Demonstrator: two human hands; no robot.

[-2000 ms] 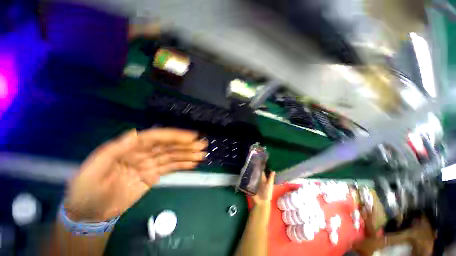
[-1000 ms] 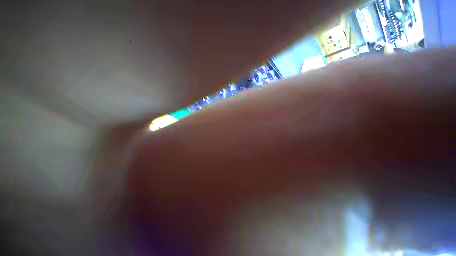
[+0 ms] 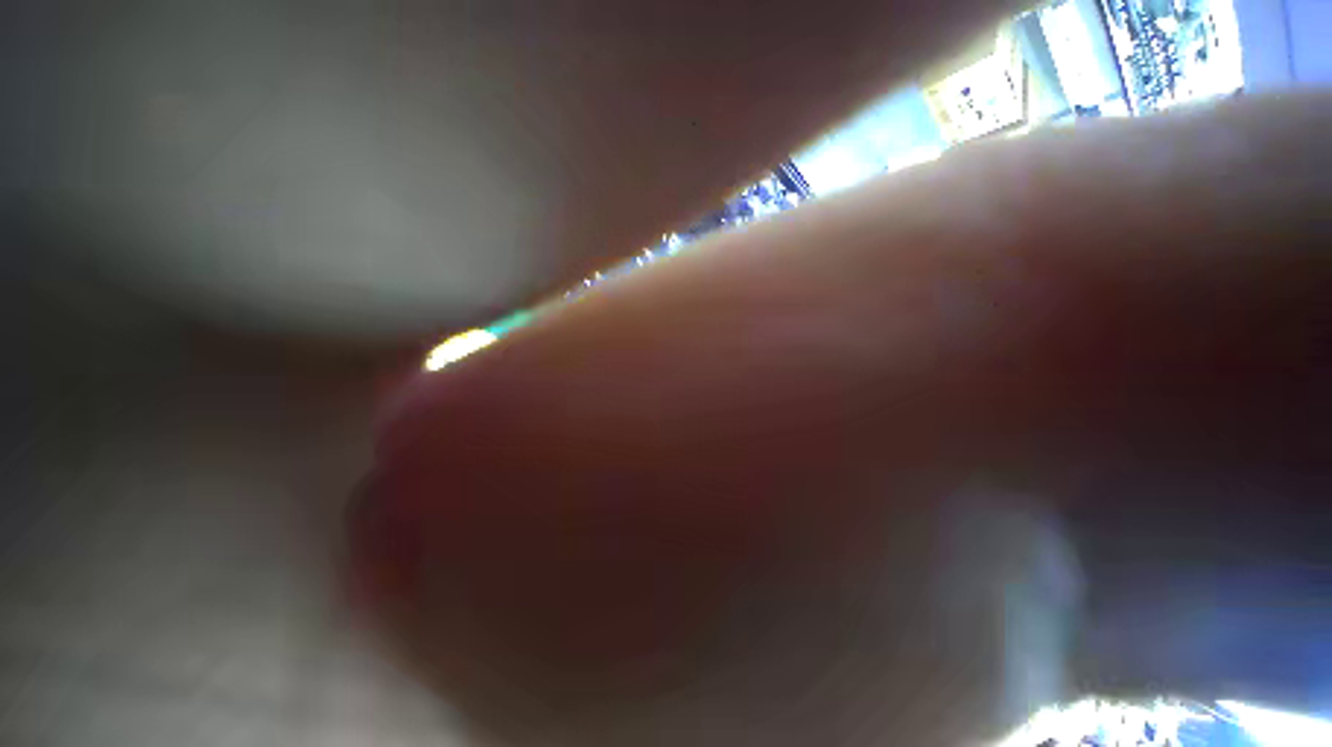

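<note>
Large, blurred fingers (image 3: 818, 409) fill most of the head view, very close to the lens. One runs across the middle from the right edge, and another dark finger-like shape lies above it. A thin slanting gap shows between them. I cannot tell which of my hands this is, or whether it holds anything. No second hand can be made out. The bench and the work on it are hidden.
Through the gap at the upper right show a bright, pale frame-like shape (image 3: 982, 95) and glaring shelf-like or rack-like shapes (image 3: 1161, 56). A small bright patch (image 3: 463, 349) shows at the gap's left end. Another glare lies at the bottom right.
Two seconds ago both hands and the green bench were in view; now fingers cover most of the lens. Since one second ago the gap between the fingers has narrowed slightly.
</note>
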